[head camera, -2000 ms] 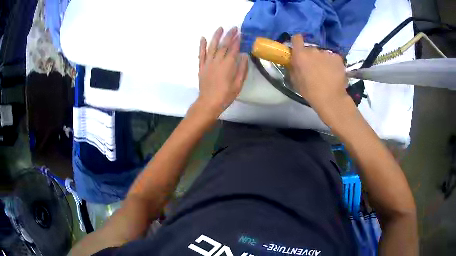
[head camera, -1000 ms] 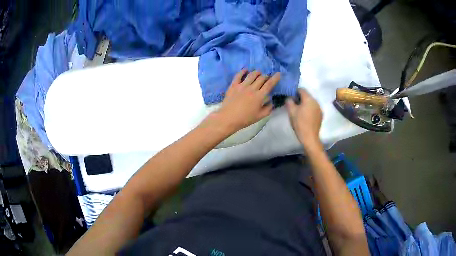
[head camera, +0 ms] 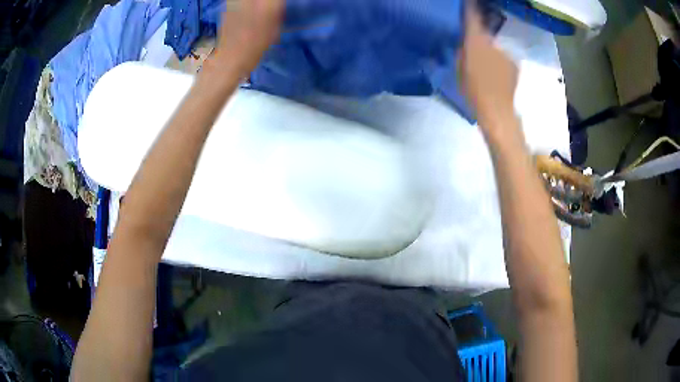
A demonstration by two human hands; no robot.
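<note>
The blue shirt [head camera: 358, 52] is stretched between my hands at the top of the view, above the far side of the board, and is blurred. My left hand [head camera: 250, 30] is at its left side, cut off by the top edge. My right hand [head camera: 488, 74] is at its right side; its fingers are blurred against the cloth. The white padded pressing board [head camera: 298, 171] lies bare in front of me. The steam iron [head camera: 570, 186] stands at the right edge of the table, partly behind my right forearm.
The white-covered table [head camera: 462, 254] lies under the board. Light blue cloth [head camera: 112, 45] hangs at the far left. A blue basket [head camera: 481, 351] is below the table. The steam hose [head camera: 652, 168] runs in from the right. A cardboard box [head camera: 634, 60] and a white-ended narrow board [head camera: 570, 11] are at upper right.
The iron was let go and stands at the right. The shirt has left the board and moved away from me with my hands, which have moved apart.
</note>
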